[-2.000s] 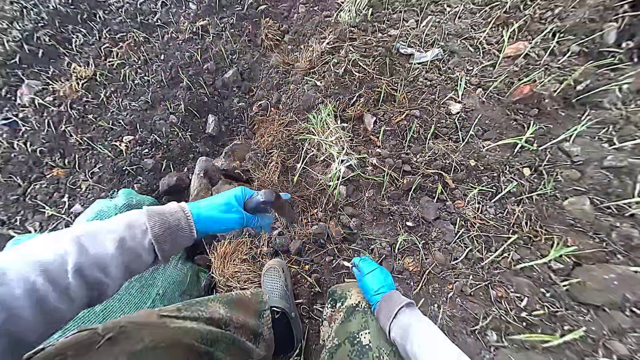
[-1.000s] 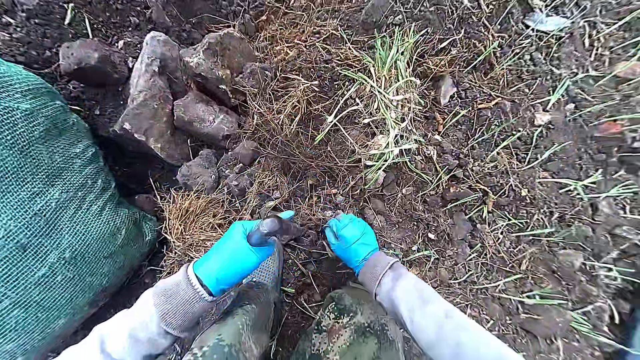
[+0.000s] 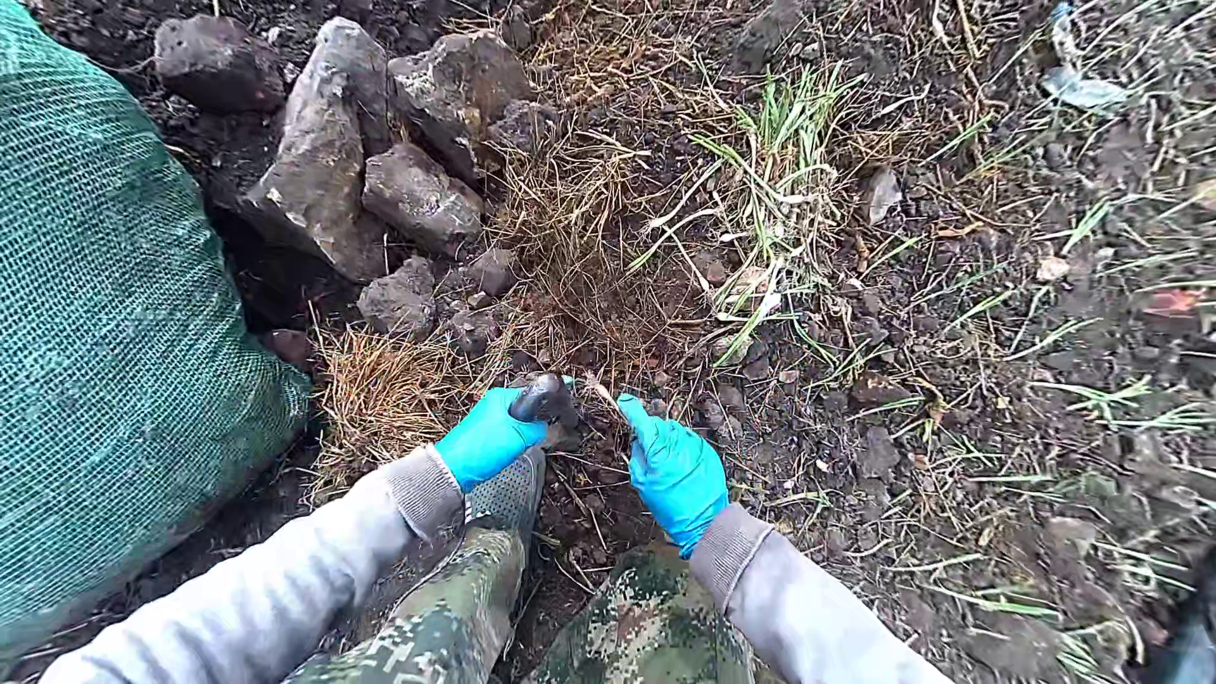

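My left hand point(image 3: 491, 439), in a blue glove, is closed around the dark handle of a hand tool point(image 3: 543, 399); the tool's metal end is partly hidden and points down by my shoe. To its right, my right hand point(image 3: 676, 475), also gloved in blue, pinches a thin pale plant stem with roots point(image 3: 605, 391) between thumb and forefinger. Its tip reaches toward the tool without a clear touch. Above the hands, a loose pile of green plants with whitish stem ends point(image 3: 784, 190) lies on the soil. Dry orange-brown stalks point(image 3: 385, 394) lie beside my left hand.
A full green mesh sack point(image 3: 123, 313) fills the left side. Several rocks point(image 3: 328, 152) lie between it and the dry grass. Green shoots point(image 3: 1107, 399) and a scrap of clear plastic point(image 3: 1083, 90) are on the right. My shoe point(image 3: 508, 489) is below my left hand.
The view has moved closer to the ground since two seconds ago. My right hand has come in toward my left, and a thin stem now shows in its fingers. The tool stays in my left hand.
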